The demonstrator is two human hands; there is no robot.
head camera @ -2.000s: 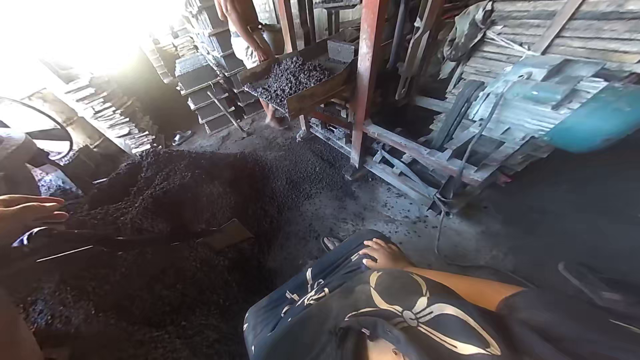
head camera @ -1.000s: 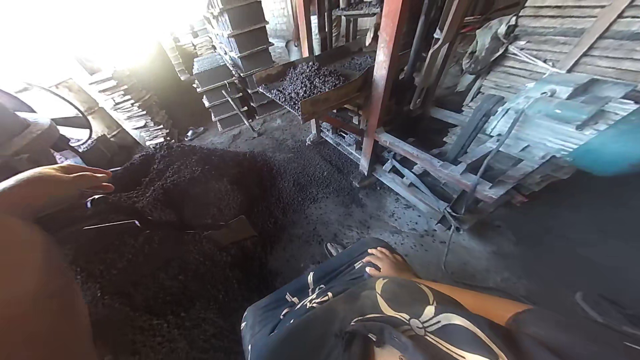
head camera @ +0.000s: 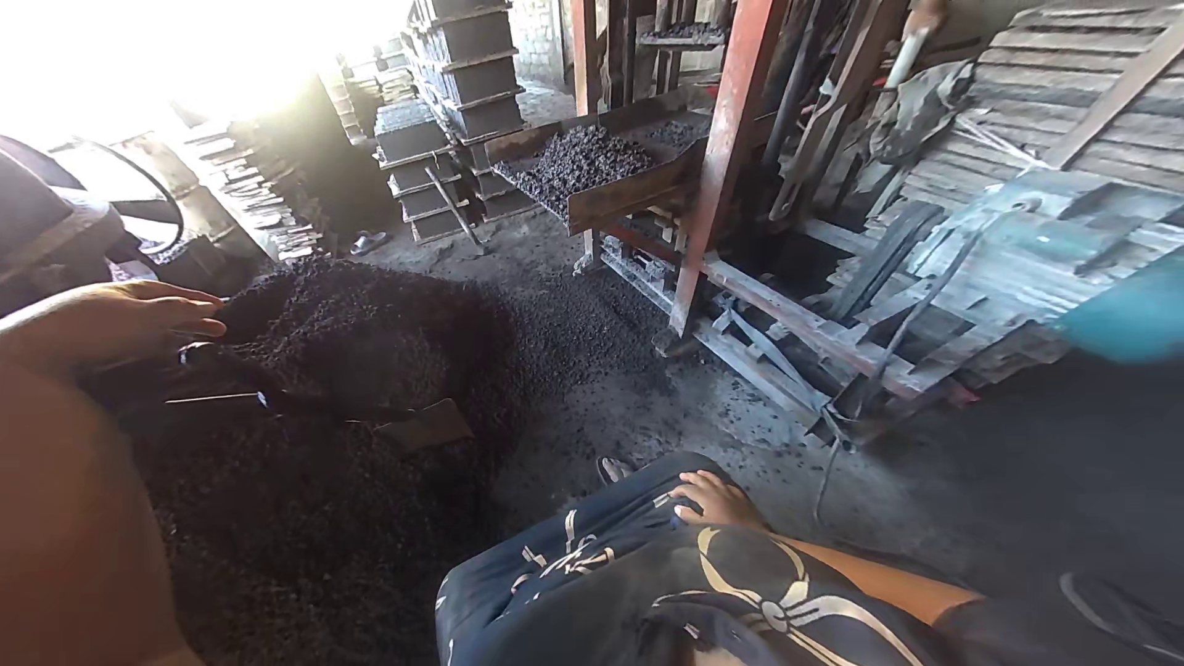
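Observation:
My left hand (head camera: 143,319) reaches out at the left, palm down, fingers extended and nothing in them. Just below it is a dark handle-like piece with a metal glint, and a flat blade (head camera: 430,425), perhaps a shovel's, lies on a large heap of dark, damp granular material (head camera: 370,324). How handle and blade join is hidden in shadow. My right hand (head camera: 717,499) rests on my thigh over dark patterned cloth (head camera: 573,555), fingers slightly spread, holding nothing.
A tray (head camera: 592,208) heaped with dark aggregate stands by a red metal post (head camera: 721,157). Block stacks on boards (head camera: 472,69) rise behind. At right are a belt-driven machine (head camera: 1027,240), a cable and stacked wooden boards (head camera: 1064,102). A wheel (head camera: 166,199) is at far left.
My left hand has come farther into view from the left edge. A person who stood behind the tray two seconds ago is no longer visible there. My right hand stays on my thigh.

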